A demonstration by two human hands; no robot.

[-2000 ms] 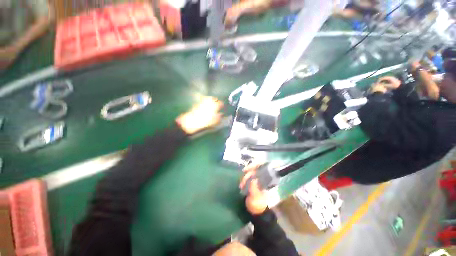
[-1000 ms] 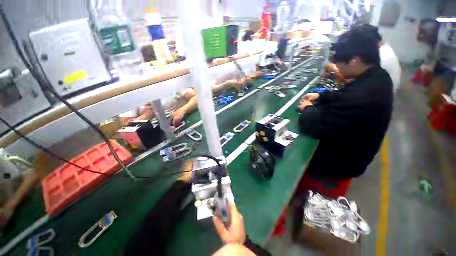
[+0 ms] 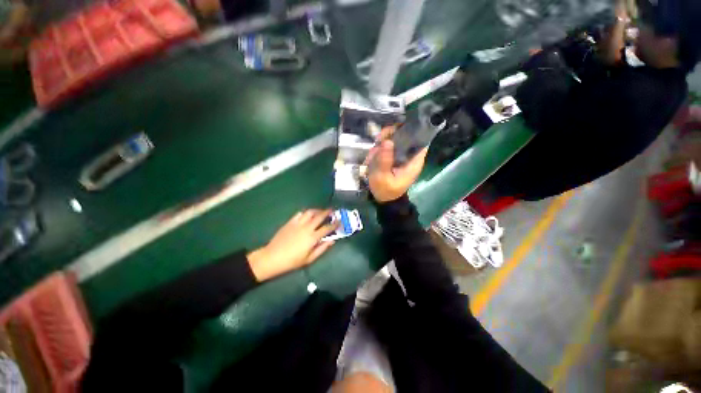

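My left hand [image 3: 296, 244] lies over a loop-shaped workpiece on the green bench, fingers on it. The workpiece's blue-and-white end block [image 3: 349, 222] shows beyond my fingertips; the rest is hidden under the hand. My right hand [image 3: 393, 170] is wrapped around the dark-grey electric screwdriver [image 3: 416, 139], beside the black-and-silver screw feeder [image 3: 361, 127]. The screwdriver's tip is near the feeder, but I cannot tell if it touches.
Loose loop workpieces [image 3: 117, 162] lie at the left and top. Salmon-red crates [image 3: 115, 38] stand at upper left and lower left. A pale post rises behind the feeder. A person in black [image 3: 584, 127] sits at the right. A carton of loops [image 3: 470, 235] stands below the bench edge.
The view has swung down and left onto the bench. My left hand, earlier behind the feeder, is now on a workpiece in front of it. My right hand still grips the screwdriver.
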